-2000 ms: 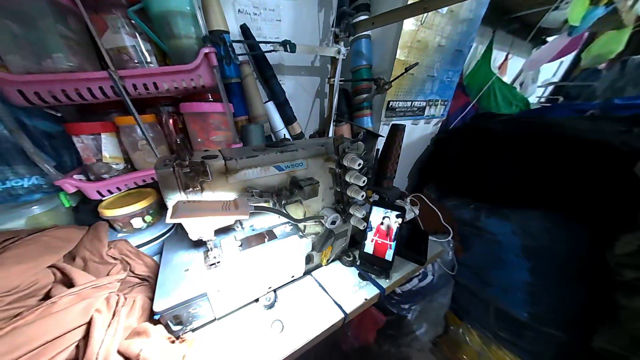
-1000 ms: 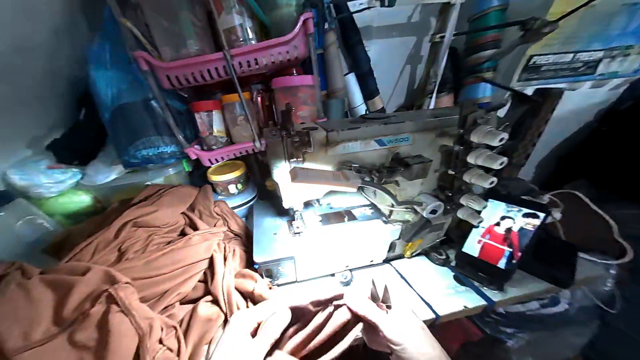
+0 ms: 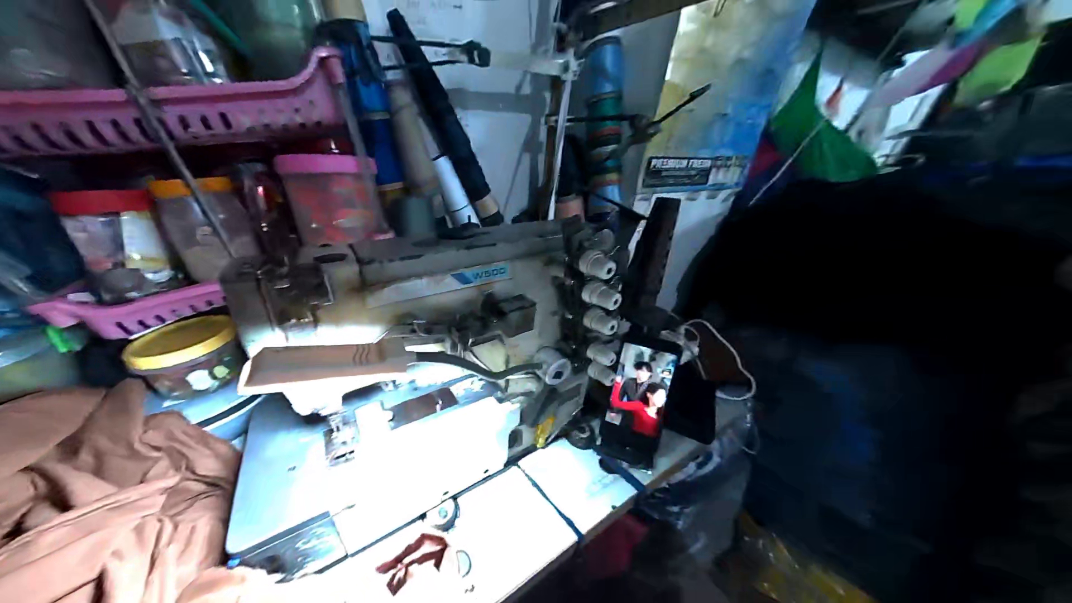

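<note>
Neither my left hand nor my right hand can be made out; the bottom edge is strongly overexposed. A heap of brown fabric (image 3: pixel 109 494) lies at the lower left, against the bed of an industrial sewing machine (image 3: pixel 469 293). Bright light falls on the needle and presser foot area (image 3: pixel 339 440), where no cloth shows under the foot. A small dark-brown piece of cloth (image 3: pixel 414 559) appears on the white tabletop (image 3: pixel 519 519) in front of the machine. To the right of the machine's tension knobs (image 3: pixel 600 295), a phone (image 3: pixel 641 402) stands upright with its screen lit.
Pink plastic baskets (image 3: pixel 226 113) with jars stand at the left. A yellow-lidded tub (image 3: pixel 184 352) sits behind the fabric. Rolls and tubes (image 3: pixel 444 126) lean on the wall behind the machine. A pale cord (image 3: pixel 737 356) loops beside the phone. Plastic bags (image 3: pixel 712 494) hang below the table's right edge.
Both hands, seen holding brown fabric in front of the machine one second ago, are no longer discernible. The view has swung right since then.
</note>
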